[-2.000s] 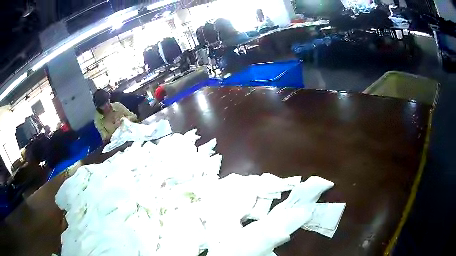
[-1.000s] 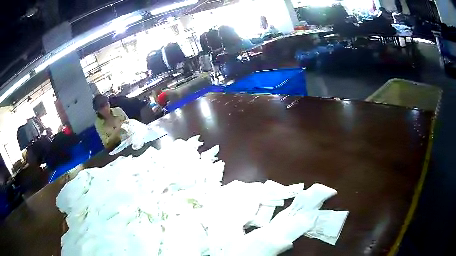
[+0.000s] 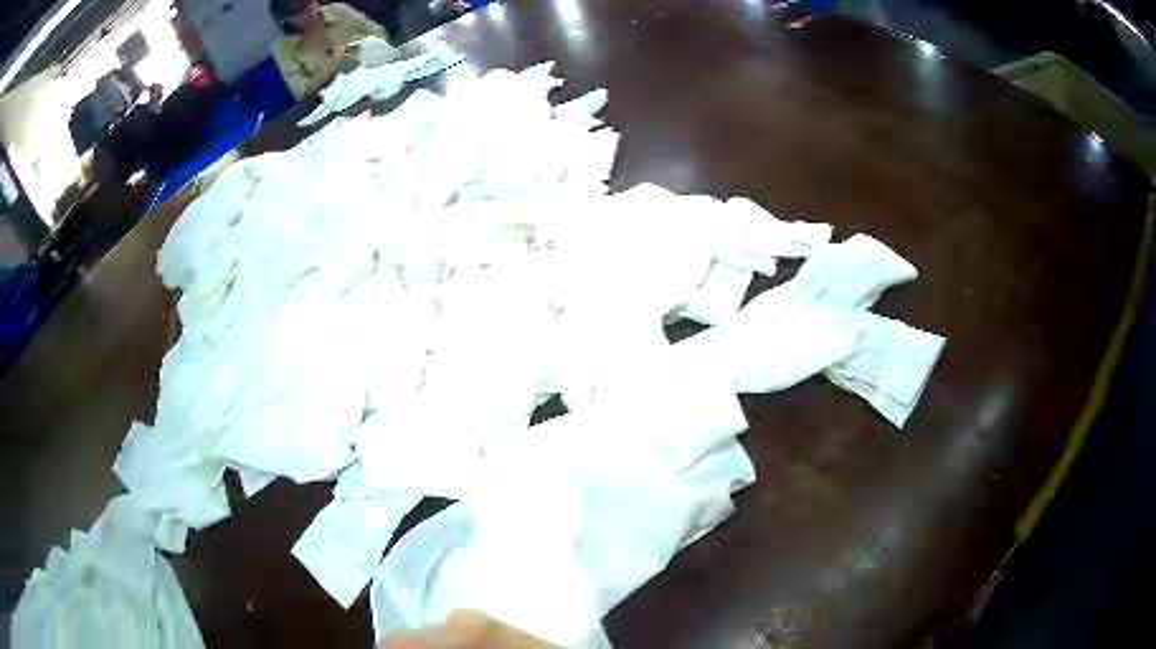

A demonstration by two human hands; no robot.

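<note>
A white garment (image 3: 571,507) lies bunched at the bottom centre, nearest to me, and merges with the large crumpled white garment pile (image 3: 380,279) beyond it. A squared cuff (image 3: 895,366) sticks out to the right on the table. A small part of one hand (image 3: 463,633) shows at the bottom edge against the garment, cut off by the frame. I cannot tell which hand it is or whether it grips the cloth. The other hand is not in view. No snips are visible.
A glossy dark-brown table (image 3: 811,520) has a yellowish edge at the right. A creamier folded stack (image 3: 102,590) stands at the lower left. Across the table, a person (image 3: 323,48) in a yellow top handles white cloth. A beige bin (image 3: 1078,95) is beyond the far right edge.
The view has tipped down, so the pile sits higher in the frame. The near garment, the left stack and part of a hand have come into view.
</note>
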